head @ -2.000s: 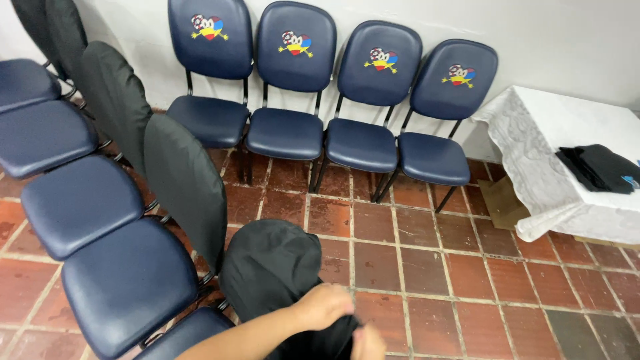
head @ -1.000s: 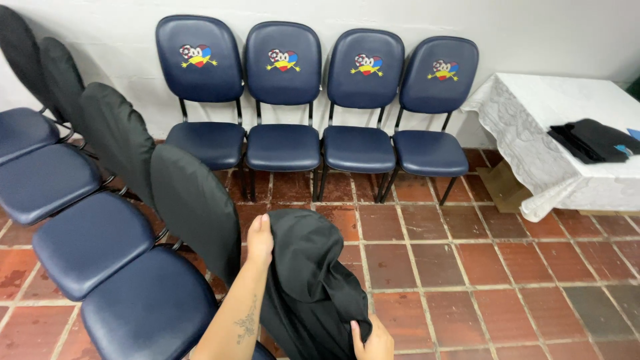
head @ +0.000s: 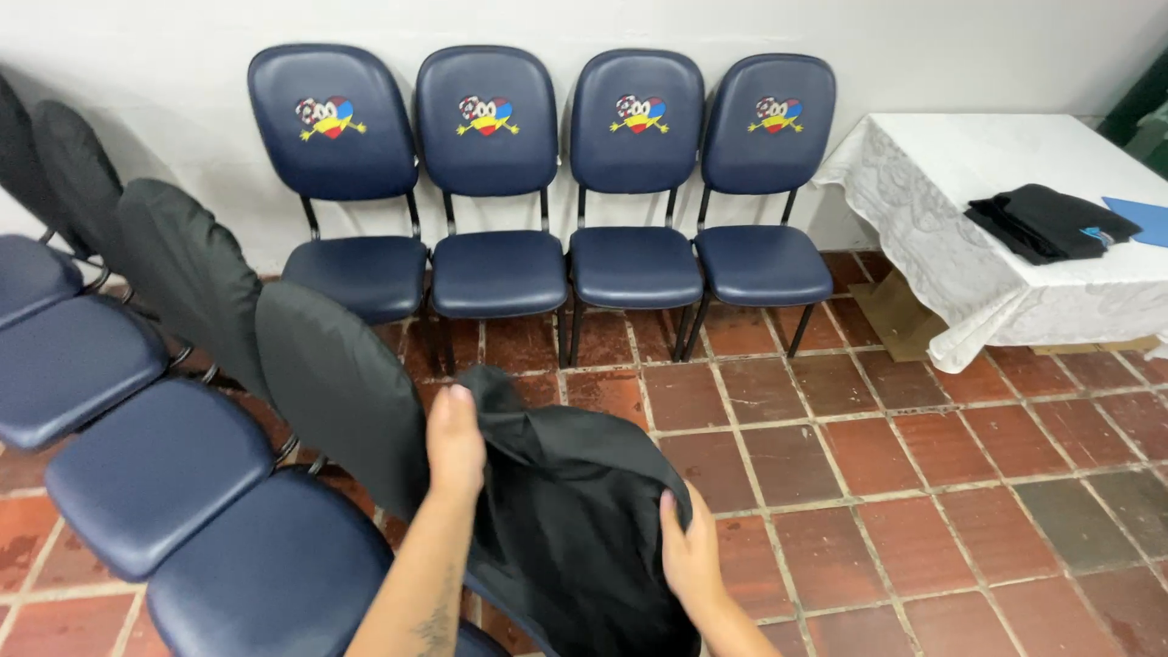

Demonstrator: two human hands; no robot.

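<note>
A black fabric chair cover [head: 584, 511] spans the space between my hands at the lower middle, its upper edge spread wide. My left hand [head: 454, 443] grips the cover's left edge, thumb up. On the right edge, my right hand [head: 689, 543] pinches the fabric between thumb and fingers. Just left of my left hand stands a chair back in a black cover [head: 338, 383], with a navy padded seat [head: 274, 570] in front of it. The chair part under the held cover is mostly hidden.
Several navy chairs [head: 493, 274] with cartoon heart emblems line the white wall. More black-covered chairs [head: 187, 265] run along the left. At right, a table with a white lace cloth [head: 985, 301] holds folded black fabric [head: 1049, 224] and a blue flat item [head: 1141, 219]. Cardboard [head: 899, 315] lies beneath.
The black cover was bunched under my hands two seconds ago; now its edge is held spread. My right hand has moved up along the fabric since one second ago.
</note>
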